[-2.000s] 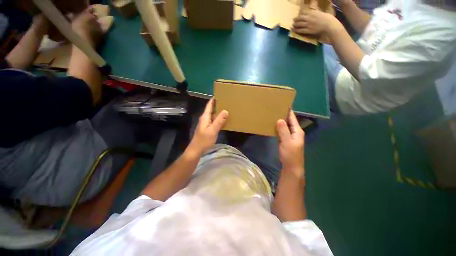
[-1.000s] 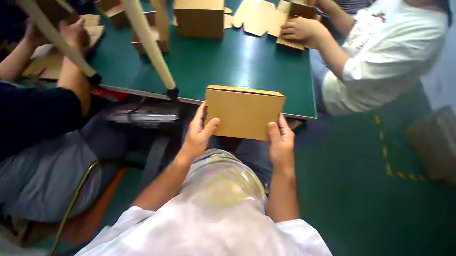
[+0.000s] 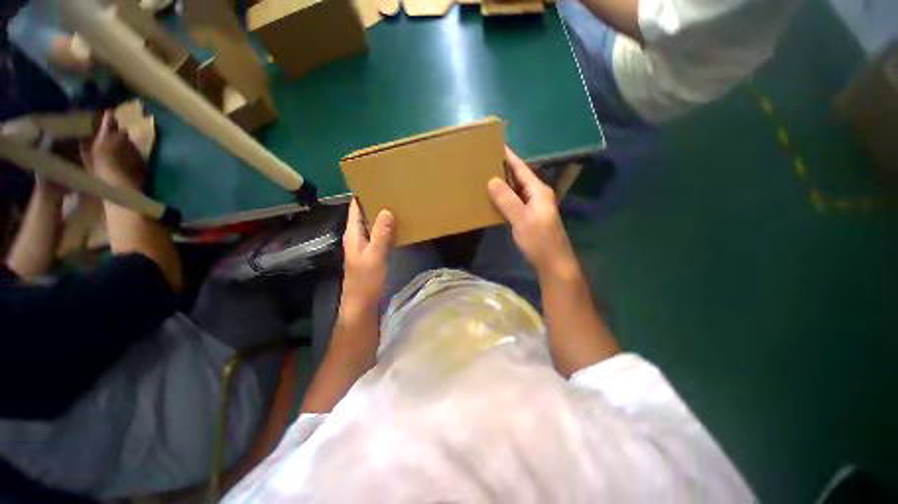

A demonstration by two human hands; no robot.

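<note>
A shut brown mailer box (image 3: pixel 429 183) is held up in front of me, over the near edge of the green workbench (image 3: pixel 433 89). Its broad face is toward me and it tilts, right end higher. My left hand (image 3: pixel 365 246) grips its left end, thumb on the face. My right hand (image 3: pixel 527 207) grips its right end, thumb on the face. The fingers behind the box are partly hidden.
A closed-looking brown box (image 3: pixel 307 37) and a partly folded box (image 3: pixel 236 94) stand on the bench. Cream pipe posts (image 3: pixel 192 94) cross at left. A person's arm (image 3: pixel 128 187) is at left, another's sleeve (image 3: pixel 709 49) at upper right. Yellow-black tape (image 3: pixel 793 157) marks the floor.
The view has turned and shifted. The box has gone from nearly level to tilted, its right end raised, with both hands still on it. The right-hand person's hands have left the view.
</note>
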